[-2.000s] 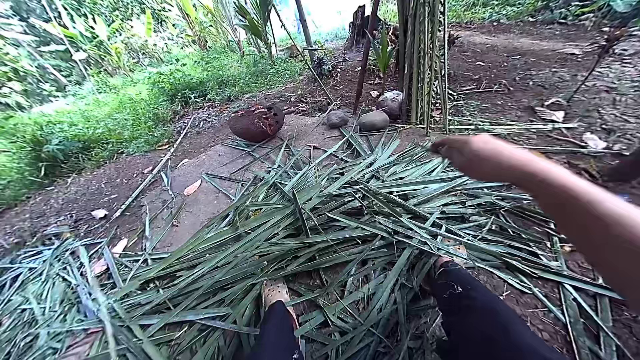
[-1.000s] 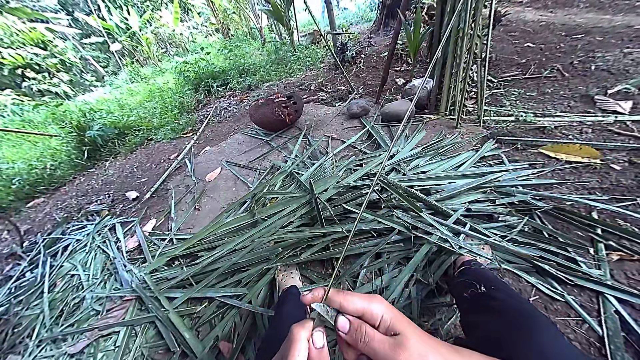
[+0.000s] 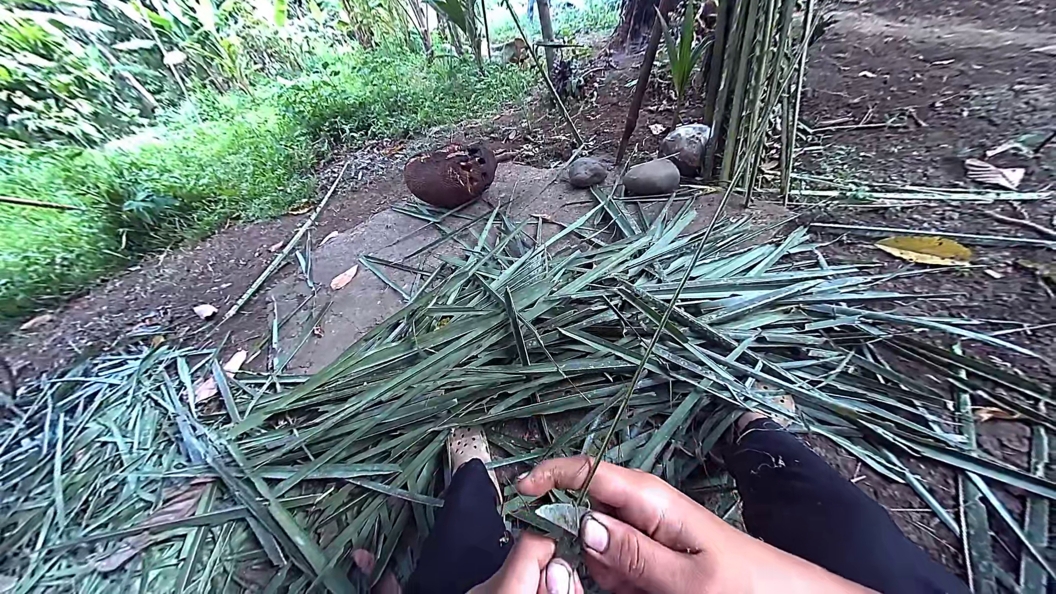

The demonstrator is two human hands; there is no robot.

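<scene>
Near the bottom middle, my right hand [image 3: 652, 528] pinches the lower end of a long thin leaf midrib [image 3: 660, 330], which slants up and to the right. My left hand [image 3: 532, 569], partly cut off by the lower edge, meets it at a small pale flat piece [image 3: 563, 517], perhaps a blade or a leaf end; I cannot tell which. Beyond both hands spreads a heap of green leaf strips [image 3: 536, 330], lying over and around my feet. A second pile of narrower strips [image 3: 107, 462] is at the left.
A brown rounded object with holes [image 3: 450, 176] lies on a flat slab [image 3: 363, 289]. Stones [image 3: 652, 177] sit behind the heap, beside a bundle of upright stalks [image 3: 747, 91]. More stalks [image 3: 916, 195] and a yellow leaf [image 3: 924, 250] are on the soil at right.
Two seconds ago my right hand was stretched toward the upright stalks. It has come back to the lower middle and joined my left hand, with a thin midrib held there.
</scene>
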